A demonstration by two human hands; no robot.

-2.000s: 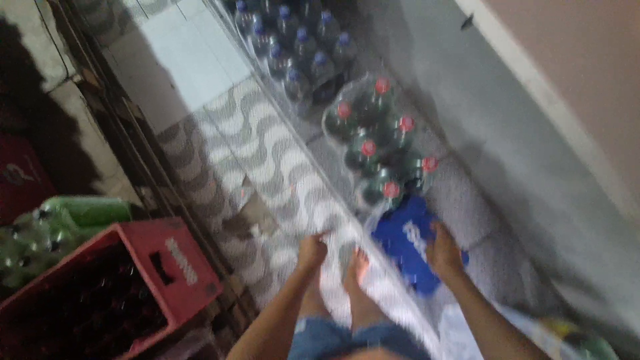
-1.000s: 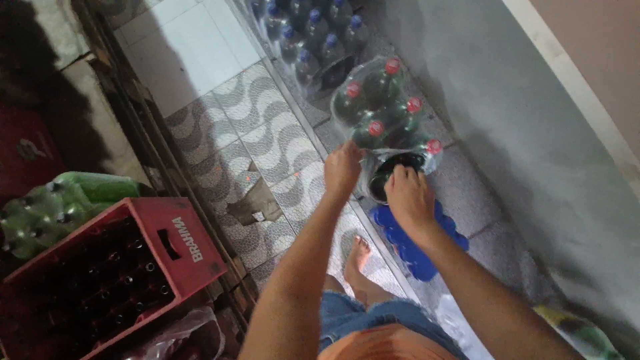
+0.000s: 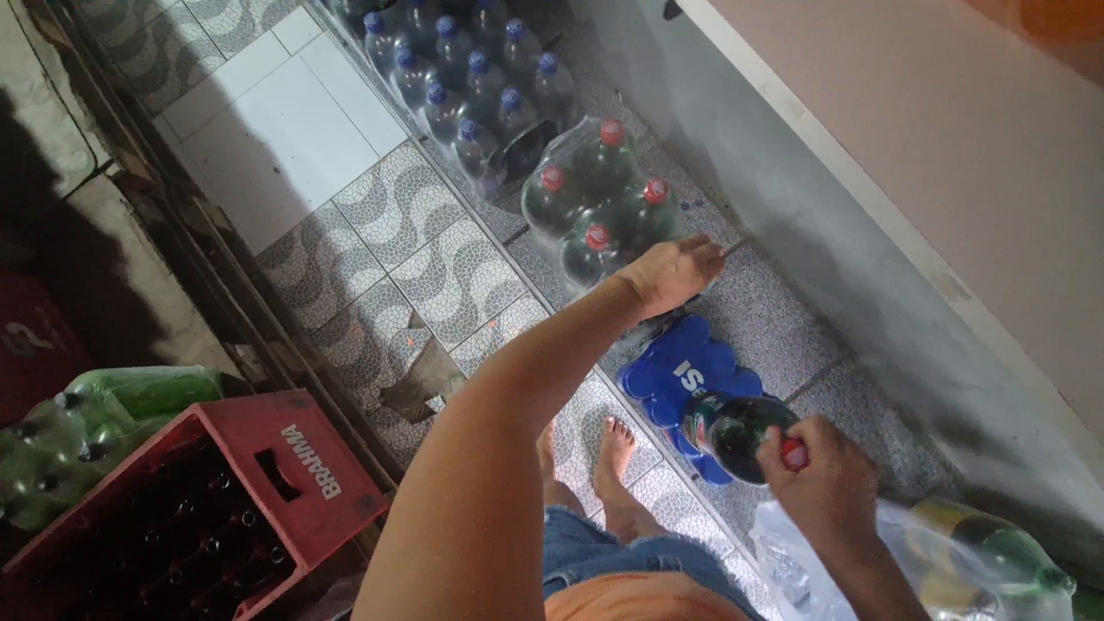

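Observation:
My right hand grips a dark soda bottle by its red-capped neck, over a blue shrink-wrapped pack on the granite ledge. My left hand is at the near end of a plastic-wrapped pack of red-capped bottles, its fingers closed around something that looks like a bit of the wrap. Several bottles stand in that pack. Part of the pack's near end is hidden behind my left hand and forearm.
Blue-capped bottles in wrap stand farther along the ledge, beside a grey wall. At left are a red crate of dark bottles and wrapped green bottles. A torn cardboard piece lies on the tiles. Bagged bottles are at lower right.
My right hand has moved from the pack's near end toward the lower right with a red-capped bottle. My left hand has moved right across the pack's near end. Earlier, both hands were at the wrap.

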